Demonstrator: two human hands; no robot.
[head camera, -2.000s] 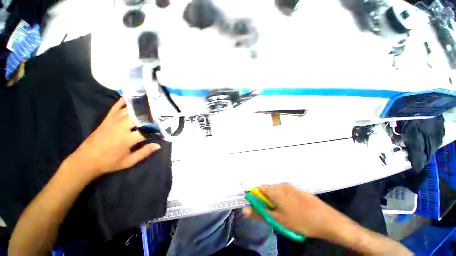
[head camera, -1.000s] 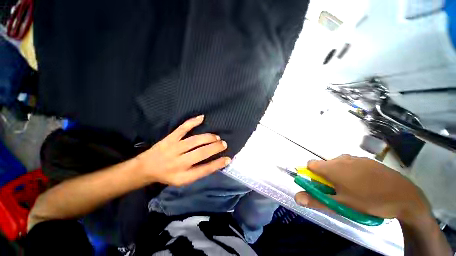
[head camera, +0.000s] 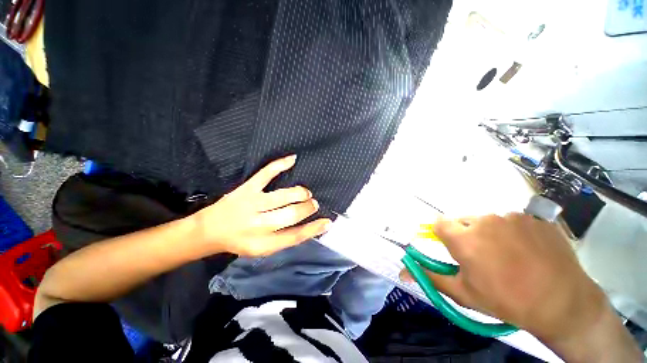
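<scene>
A large dark pinstriped garment panel (head camera: 333, 92) lies over the white machine table, its frayed right edge slanting down to the table's front edge. My left hand (head camera: 262, 216) rests on the panel's lower corner, fingers spread and pointing right. My right hand (head camera: 521, 273) holds scissors (head camera: 454, 317) with one green and one yellow handle loop. The blades point left toward the panel's corner by my left fingertips; they look thin and partly lost in the glare. Whether they touch the cloth cannot be told.
The sewing machine's needle area (head camera: 553, 159) with small metal parts is at the right. A dark plate (head camera: 585, 213) lies below it. Red-handled scissors (head camera: 25, 20) are at the top left. A red crate (head camera: 27, 280) stands on the floor at lower left. The white table (head camera: 418, 152) shows between panel and machine.
The view has swung left over the panel. My left hand has moved to the panel's lower corner. In the last second, the scissors in my right hand have opened and moved slightly left.
</scene>
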